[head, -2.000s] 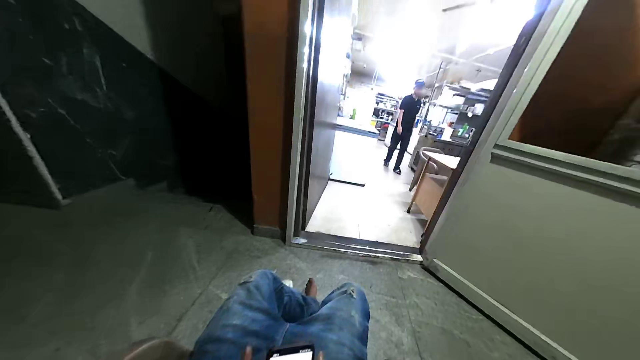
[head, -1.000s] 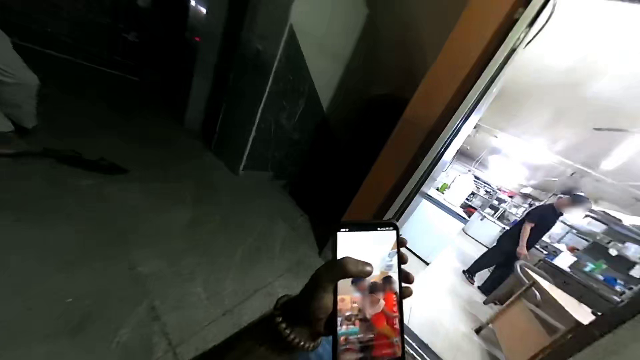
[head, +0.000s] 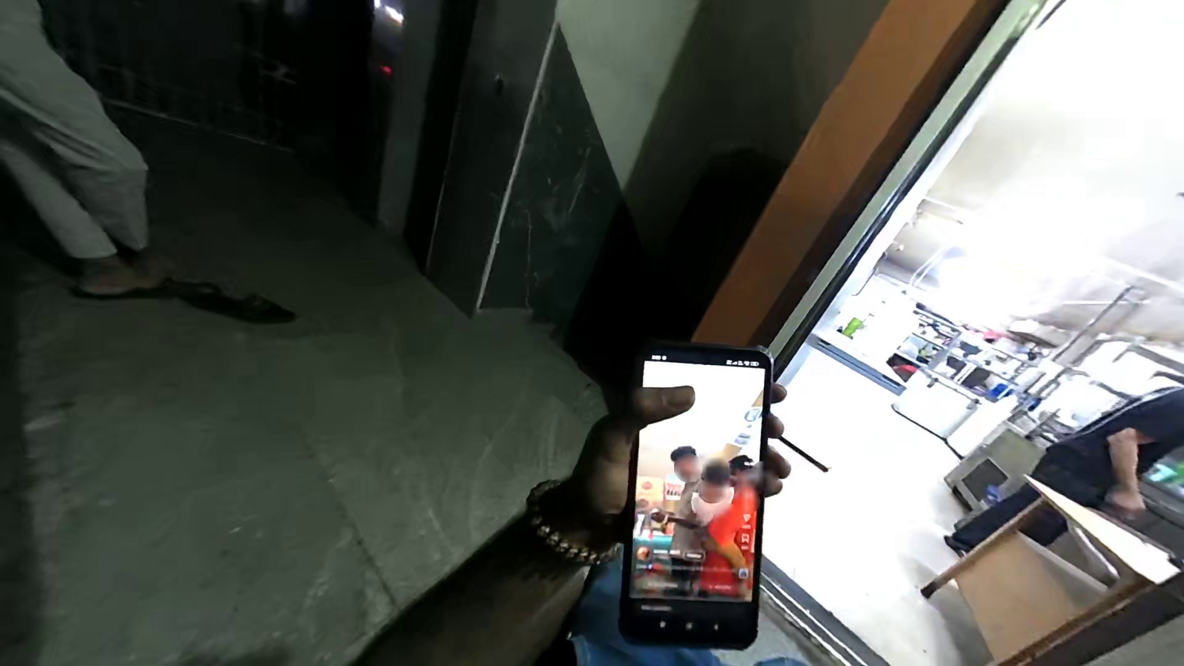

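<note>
A lit smartphone [head: 698, 499] is held upright in one hand [head: 615, 462], whose forearm enters from the bottom centre; I take it as my left hand. Its thumb lies over the upper part of the screen, and the fingertips wrap around the phone's right edge. A beaded bracelet circles the wrist. The screen shows a picture of several people. Below the phone a bit of blue jeans [head: 601, 601] shows on my legs. My right hand is not in view.
Right of the phone, an open doorway with an orange-brown frame [head: 832, 139] leads into a bright room. Inside, a person in dark clothes [head: 1101, 453] bends near a wooden table [head: 1027, 583]. At the left, a person in pale trousers and sandals [head: 79, 166] stands on the dark stone floor [head: 231, 462].
The phone was low over my lap, then came up in my hand. The view has swung left. The person in the bright room now bends lower, and the pale-trousered person shows more fully.
</note>
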